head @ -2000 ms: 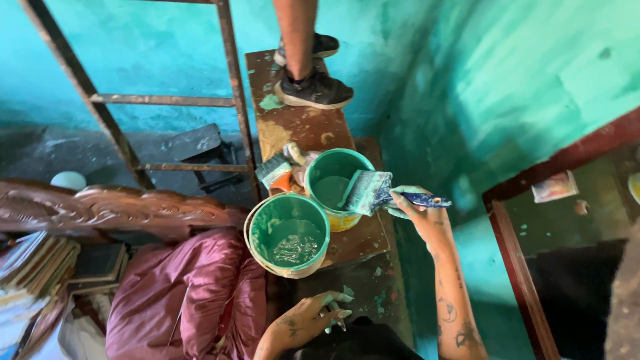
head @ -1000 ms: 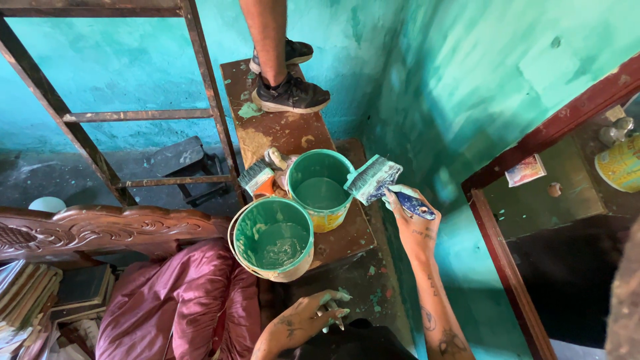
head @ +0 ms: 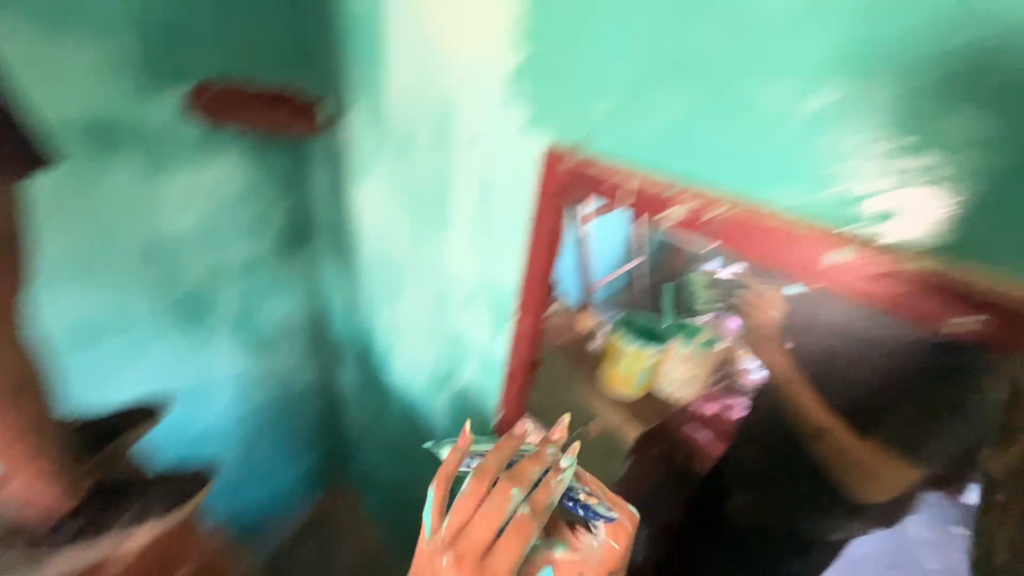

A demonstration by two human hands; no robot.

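Low in the blurred head view, my left hand [head: 488, 500] is raised with paint-smeared fingers spread, in front of the paintbrush and my other hand. Behind it, my right hand [head: 612, 520] is around the blue, paint-spotted handle of the paintbrush [head: 588, 504]. The brush's pale green head shows at the left of my fingers; its middle is hidden. Whether my left fingers touch the brush, I cannot tell. A red-framed mirror [head: 528, 320] behind the hands reflects an arm and two paint buckets [head: 640, 364].
Green and turquoise painted walls [head: 440, 200] meet in a corner left of the mirror. Another person's leg [head: 28, 448] and dark shoes [head: 128, 504] are at the lower left, on a brown surface. A dark red object [head: 260, 108] is on the upper left wall.
The view has swung up and right, leaving the buckets seen only in the mirror. My left hand, apart from the brush before, is now in front of it. My right hand keeps the brush.
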